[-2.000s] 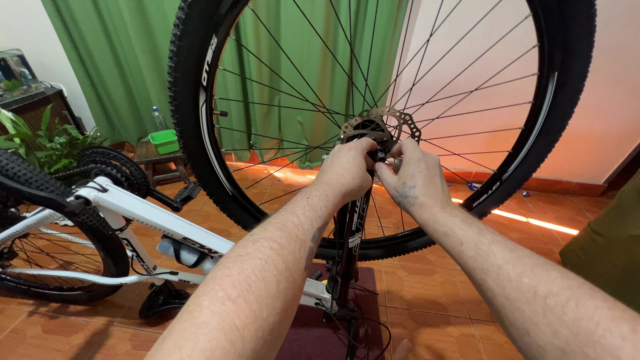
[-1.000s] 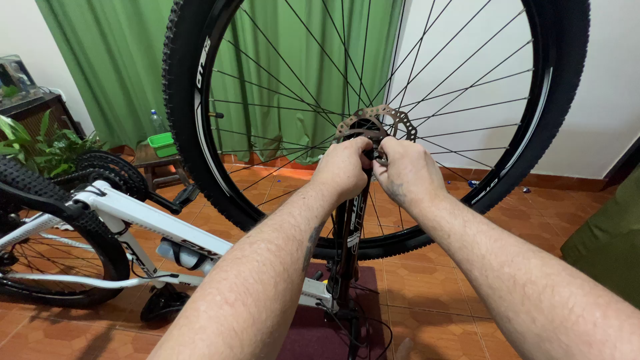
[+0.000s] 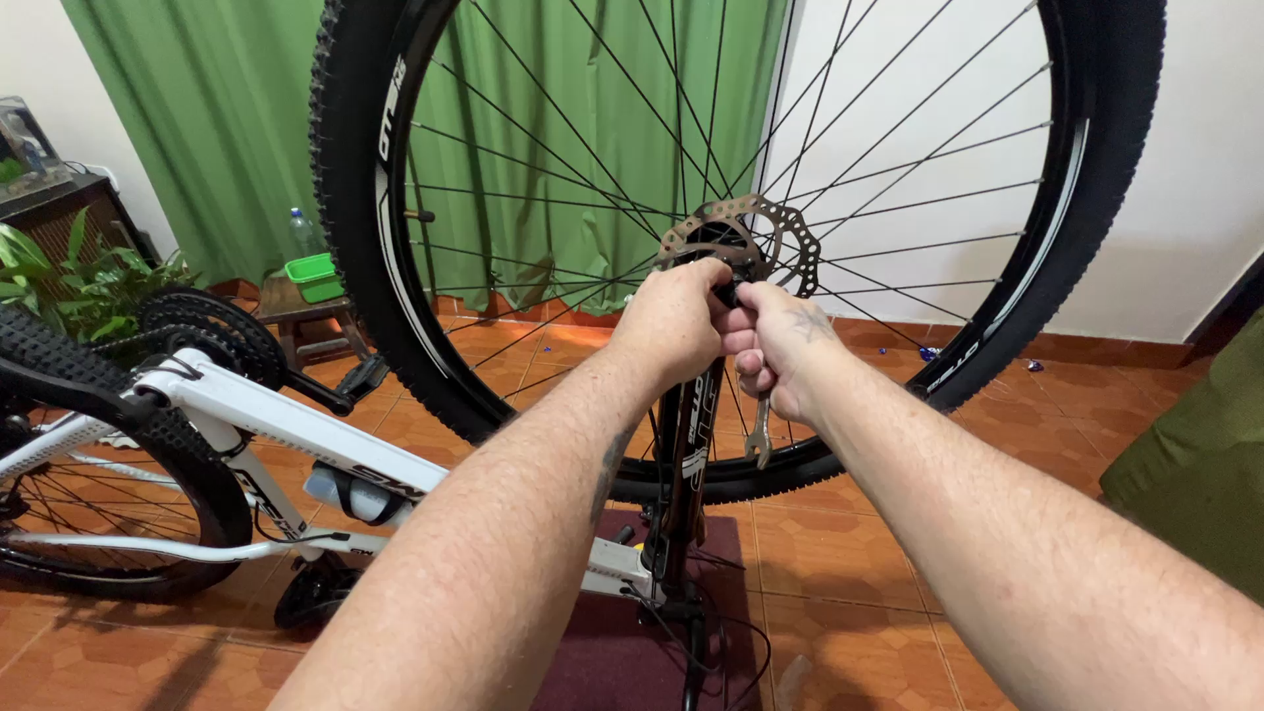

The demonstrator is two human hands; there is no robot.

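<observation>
A white bicycle stands upside down, its front wheel raised ahead of me. The perforated disc brake rotor shows at the wheel's hub, just above my fingers. My left hand has its fingers closed at the hub by the top of the black fork leg; what they pinch is hidden. Beside it, my right hand holds a metal open-end wrench, which hangs down out of the curled fingers. Its thumb and forefinger meet near the axle, where a small dark part is mostly covered.
A maroon mat lies under the bars, with cables looping over it. At left are the rear wheel, a crank pedal and a stool with a green container. Green curtains hang behind the wheel.
The wrench now shows below my right hand; its hanging end was not visible one second ago. Both hands remain at the hub.
</observation>
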